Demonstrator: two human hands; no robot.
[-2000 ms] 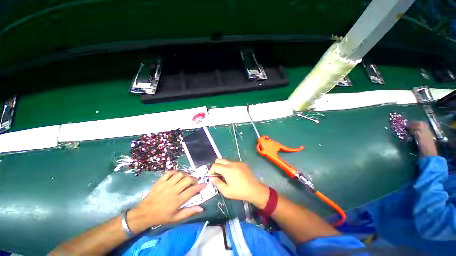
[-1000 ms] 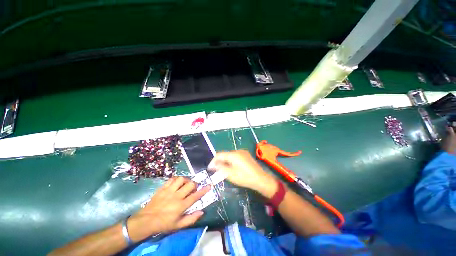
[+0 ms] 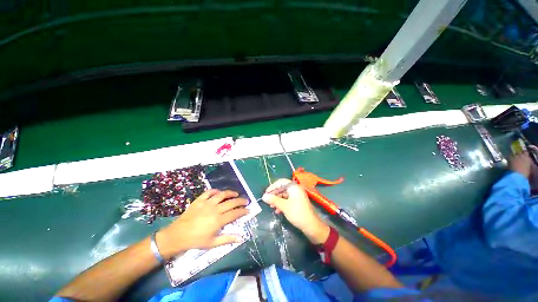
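An open phone body (image 3: 203, 258) lies tilted on the mat near my waist, its upper part covered. A white-framed screen with a dark centre (image 3: 219, 177) lies just beyond it. My left hand (image 3: 203, 223) lies palm down across both, fingers over the screen and thumb on the phone body. My right hand (image 3: 298, 209) is to the right of the phone body, off it, with thumb and fingers pinched on a thin stick, perhaps tweezers (image 3: 284, 189). A heap of small dark red, black and silver components (image 3: 171, 191) lies left of the screen.
An orange air blow gun (image 3: 321, 199) lies right of my right hand. A white-edged strip (image 3: 135, 157) borders the belt, which bears a black tray (image 3: 248, 109) and several phone bodies. A pale post (image 3: 360, 100) rises at centre right. A neighbour's hand (image 3: 520, 162) is far right.
My right hand has moved right, off the phone body. The phone body has shifted down and left, and the screen's near end now shows beside my left fingers. The neighbour's hand has also moved.
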